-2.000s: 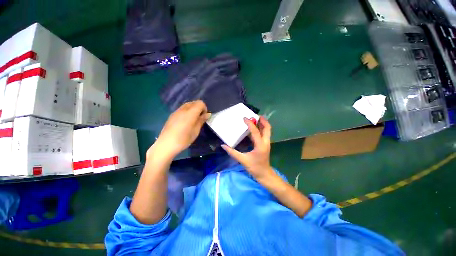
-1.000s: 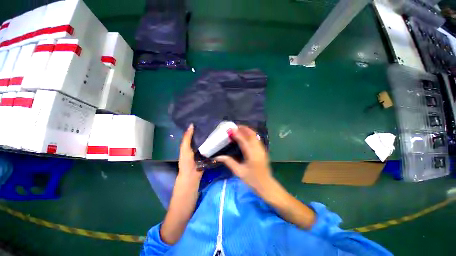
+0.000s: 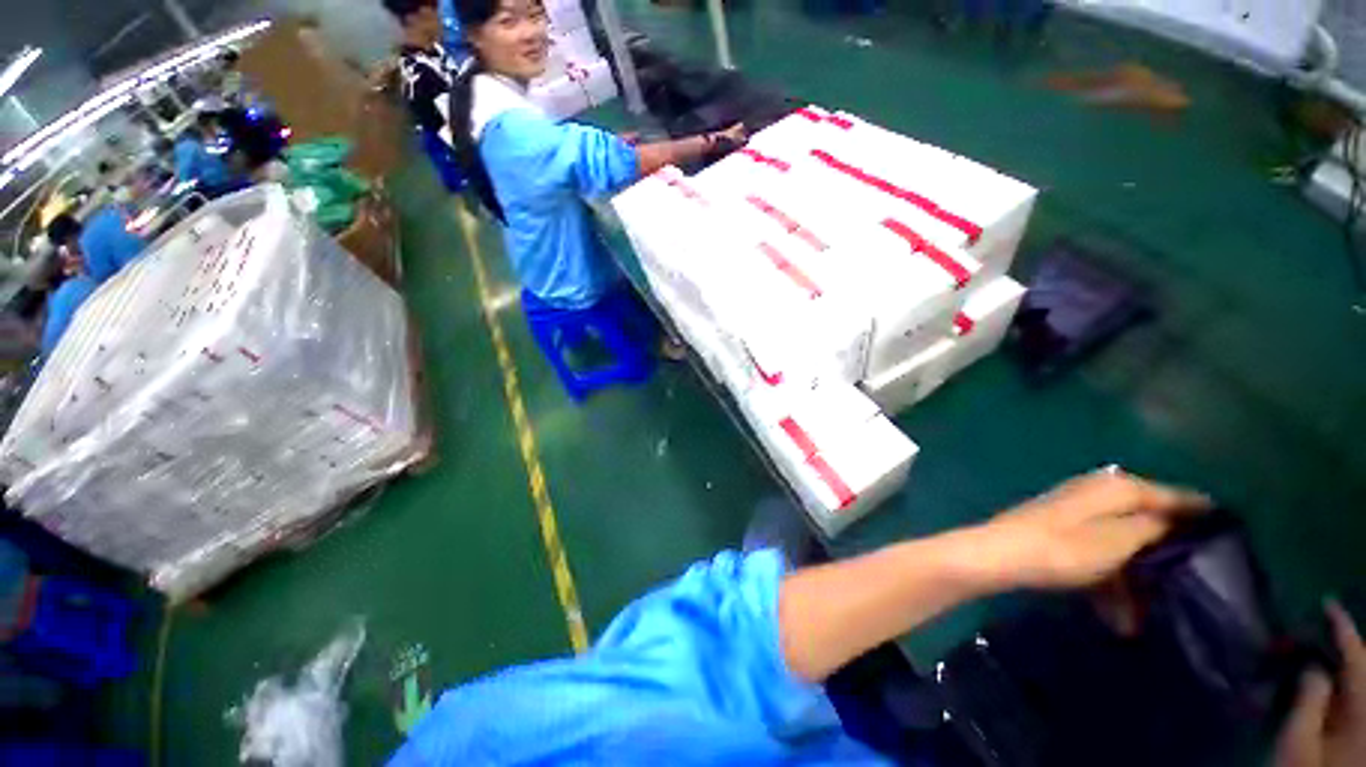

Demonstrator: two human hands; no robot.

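Note:
My left hand (image 3: 1101,528) is at the lower right, its fingers closed on the edge of a black plastic mailing bag (image 3: 1221,584). My right hand (image 3: 1330,704) is blurred and cut off by the right edge, its fingers at the other side of the bag. No carton shows in my hands; whether one is inside the bag is hidden. More dark glossy plastic (image 3: 1034,682) lies below my left hand. White cartons with red bands (image 3: 839,255) are piled on the green bench (image 3: 959,472), left of and beyond my hands.
Flat black bags (image 3: 1079,300) lie beyond the cartons. A person in blue (image 3: 547,180) sits at the bench's far side on a blue stool (image 3: 584,348). A plastic-wrapped pallet load (image 3: 225,375) stands on the floor at left, past a yellow line (image 3: 517,420). Clear plastic (image 3: 307,704) lies on the floor.
The view has swung left, bringing the person and pallet load into sight. The white carton between my hands no longer shows. My hands are now on a black bag at the lower right.

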